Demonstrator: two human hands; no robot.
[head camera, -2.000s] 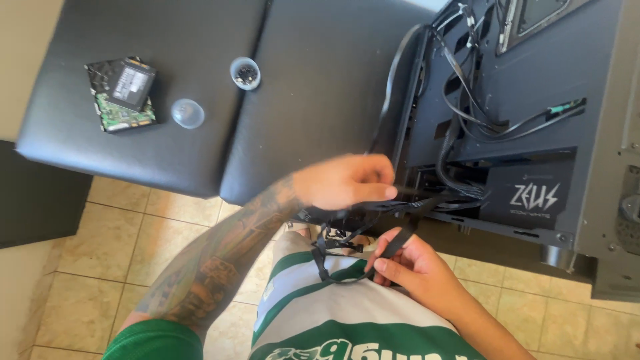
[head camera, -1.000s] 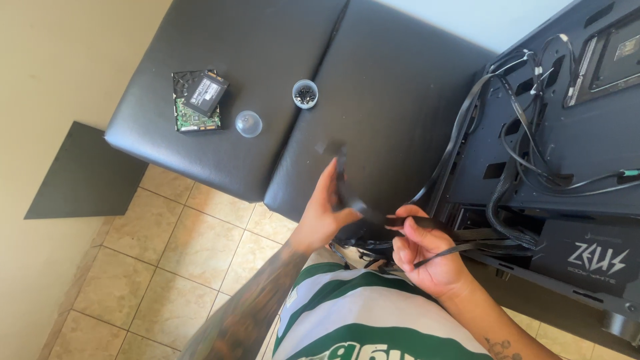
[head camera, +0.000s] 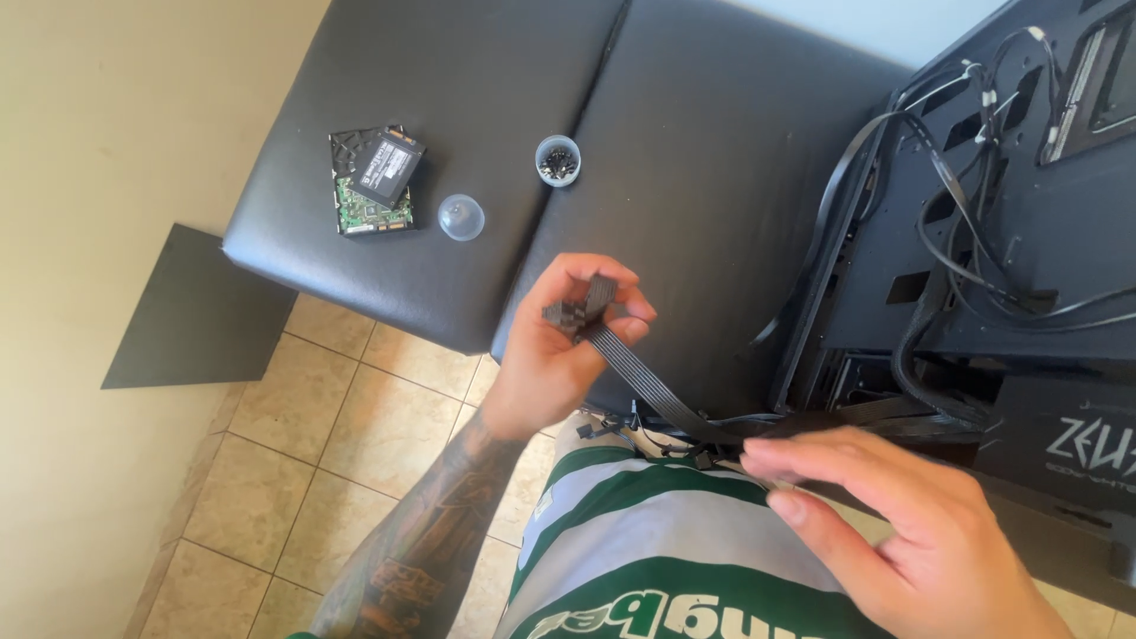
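Observation:
My left hand (head camera: 568, 342) is closed around the connector end of a flat black ribbon-style power cable (head camera: 652, 382). From there the cable runs down and right toward the power supply (head camera: 1056, 435) in the open computer case (head camera: 870, 311). Beside the cable's lower part is my right hand (head camera: 896, 515), thumb and fingers apart; whether its fingertips touch the cable is unclear. More black cables with connectors (head camera: 603, 430) hang between my lap and the case. Other black cables (head camera: 954, 248) cross the back panel of the case.
On the black padded bench (head camera: 710, 177) lie a solid-state drive (head camera: 388, 169) on top of a hard drive (head camera: 373, 211), an upturned clear plastic cup or lid (head camera: 461, 217) and a small cup of screws (head camera: 558, 161). A dark panel (head camera: 204, 311) leans against the wall at left.
My hands have moved apart. The left now holds the cable's connector end higher over the bench; the right, which gripped the cable a second ago, has opened and moved toward the case.

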